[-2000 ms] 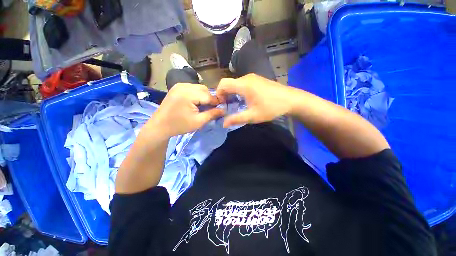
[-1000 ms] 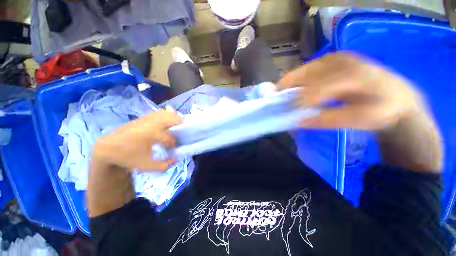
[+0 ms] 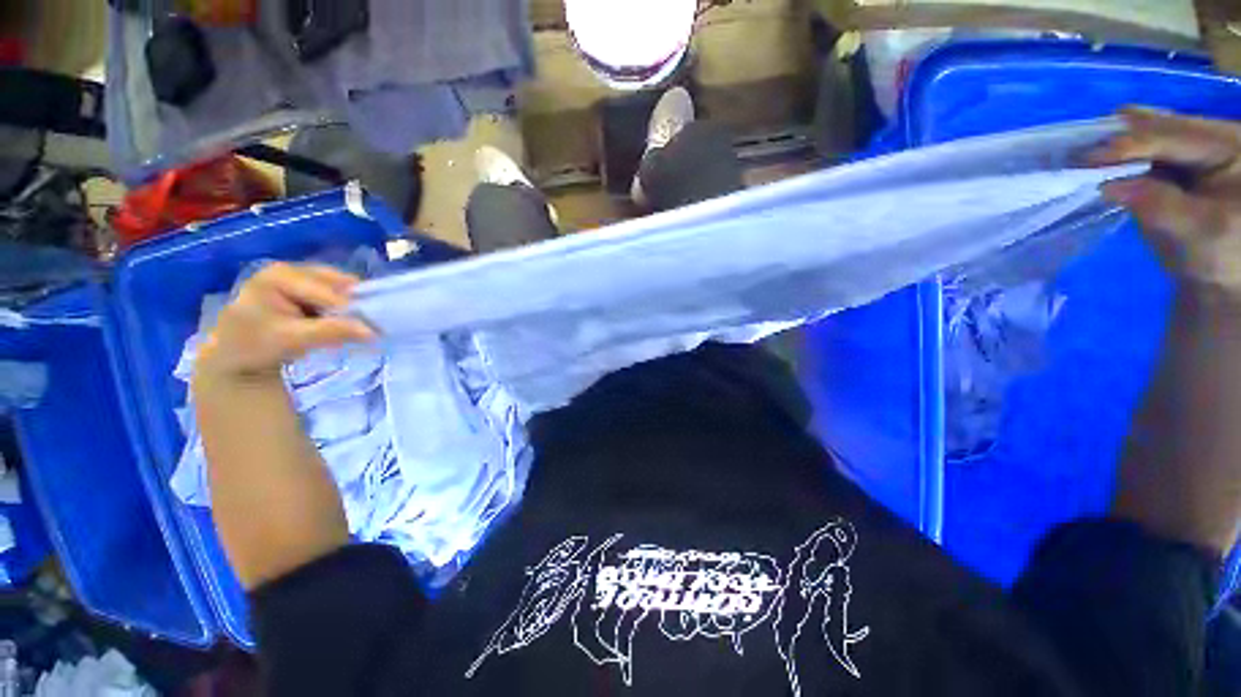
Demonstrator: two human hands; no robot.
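A pale blue shirt panel [image 3: 708,259] is stretched between my two hands across the front of my body, above my lap. Its upper long edge is fairly straight and taut; the lower edge hangs loose and uneven. My left hand [image 3: 293,323] pinches one end at the left, above the left blue bin. My right hand [image 3: 1177,170] grips the other end at the upper right, over the right blue bin, close to the picture's edge. Buttons on the panel cannot be made out.
The left blue bin [image 3: 129,409] holds a heap of pale blue pieces [image 3: 422,463]. The right blue bin [image 3: 1062,436] holds a few pieces. A glaring round lamp [image 3: 630,30] is at top centre. A side table's grey-blue cloth [image 3: 422,48] and a red bag [image 3: 184,195] are upper left.
Two seconds ago my hands were together at the centre. They have moved far apart, left and right, and the panel is now spread long between them.
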